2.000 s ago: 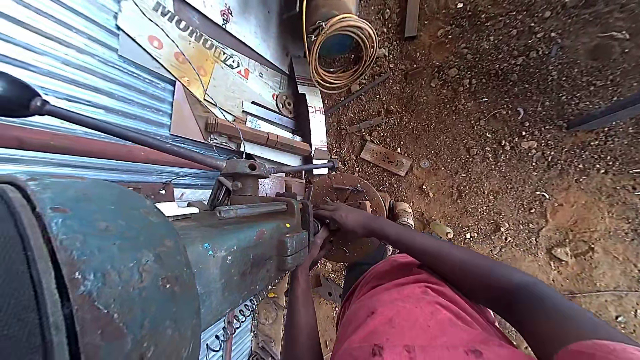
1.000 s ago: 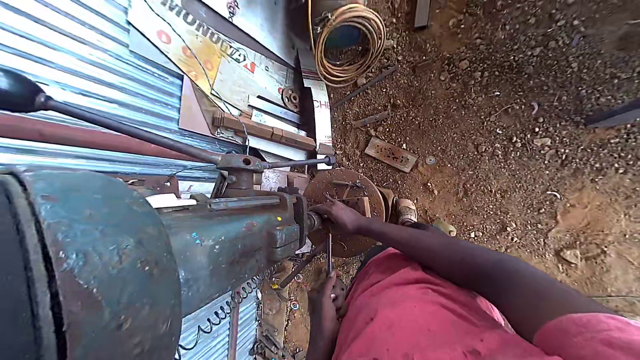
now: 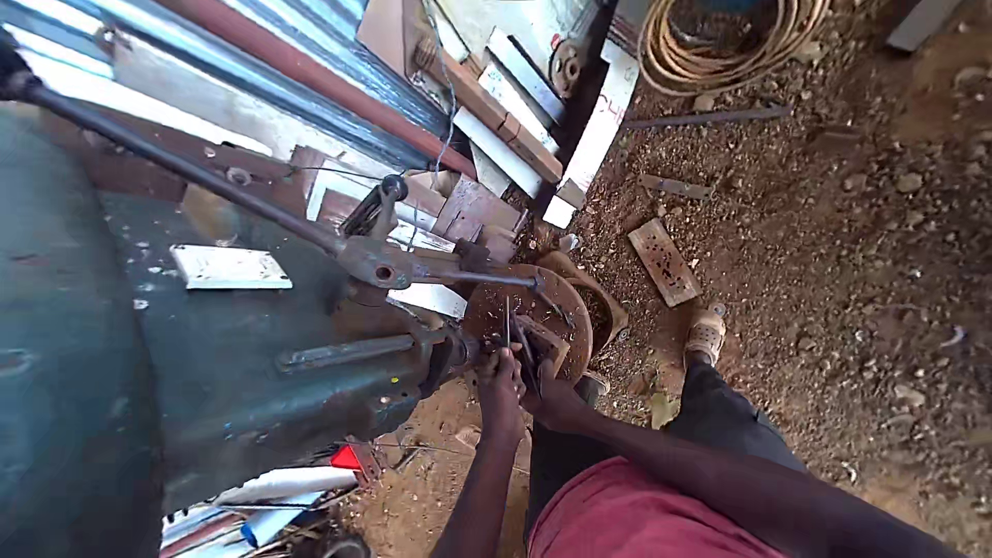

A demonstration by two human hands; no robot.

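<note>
My left hand [image 3: 502,384] is closed around a thin metal rod [image 3: 508,322], which points away from me over the round rusty table [image 3: 577,310] of a drill press [image 3: 310,387]. Just to its right, my right hand [image 3: 554,399] lies against a dark, elongated metal piece [image 3: 528,356]; its fingers are partly hidden, and its grip on the piece is unclear. A wooden block [image 3: 554,353] sits on the table beside that piece. The drill press's spindle end [image 3: 463,349] is close to the left hand. Small shavings are scattered on the table.
A long lever [image 3: 194,186] with a knob crosses the upper left. Wood offcuts [image 3: 511,128], a red pipe [image 3: 325,89] and corrugated metal sheets [image 3: 271,54] lie beyond. A coiled hose or cable [image 3: 728,74], a drilled wooden board [image 3: 664,262] and a flat bar [image 3: 709,118] rest on the gravelly ground.
My left hand, lower down with the rod one second ago, is now up beside the right hand. The right hand has come away from the spindle end. The view has turned and shifted.
</note>
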